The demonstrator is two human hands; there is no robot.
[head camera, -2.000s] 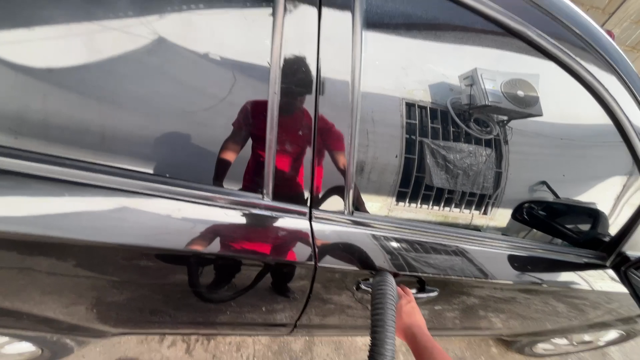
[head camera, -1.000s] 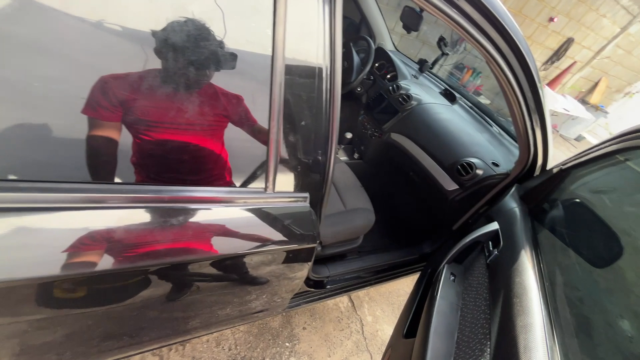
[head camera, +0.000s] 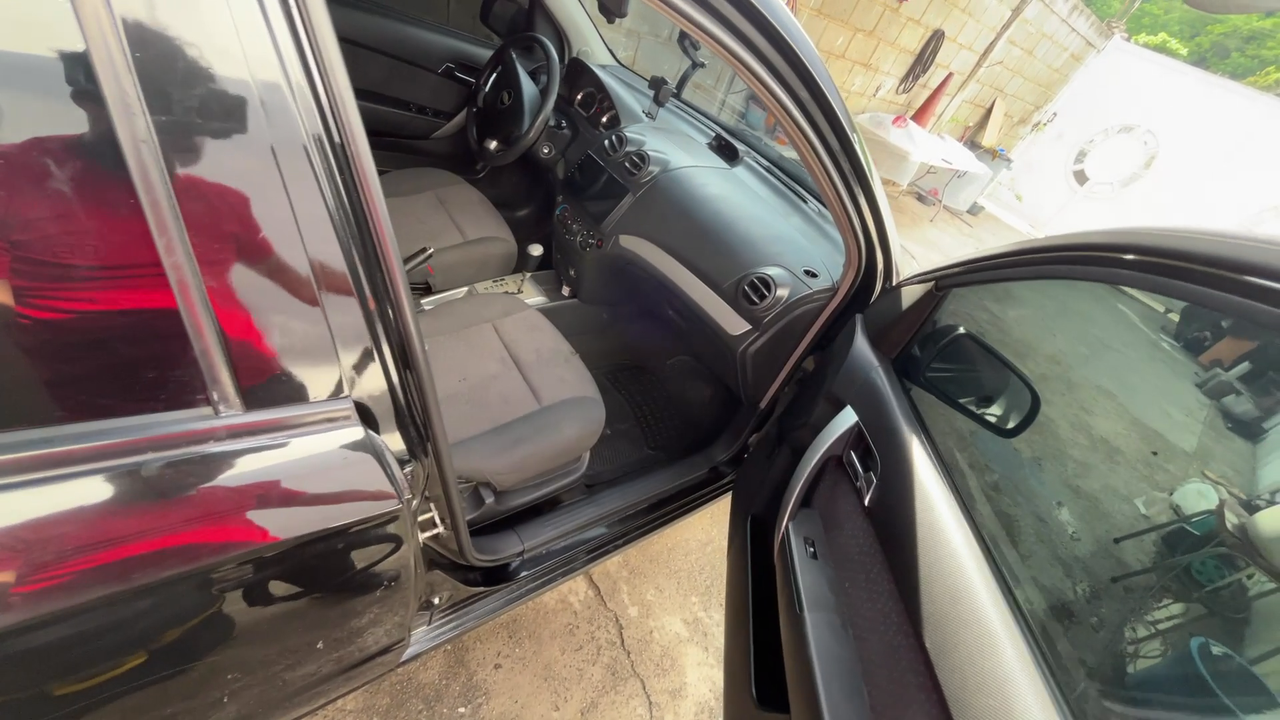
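Note:
Neither of my hands is directly in view; the glossy rear door point(head camera: 200, 540) only mirrors a figure in a red shirt with one arm stretched out. The front passenger door point(head camera: 850, 560) of the black car stands wide open at the right. Through the doorway show the grey fabric passenger seat point(head camera: 510, 380), a dark ribbed floor mat point(head camera: 650, 405), the dashboard point(head camera: 720, 230), the gear lever point(head camera: 534, 256) and the steering wheel point(head camera: 513, 100) on the far side. No hose is directly visible.
The door sill point(head camera: 600, 525) runs along the opening above cracked concrete ground point(head camera: 600, 640). A side mirror point(head camera: 975, 380) shows through the door glass. Beyond the windshield pillar are a white-covered table point(head camera: 910, 150), a red cone point(head camera: 932, 100) and a block wall point(head camera: 870, 45).
Two seconds ago the front door was closed, with a hand at its handle beside a ribbed hose; now it is open. The view has moved, and hand and hose are out of sight.

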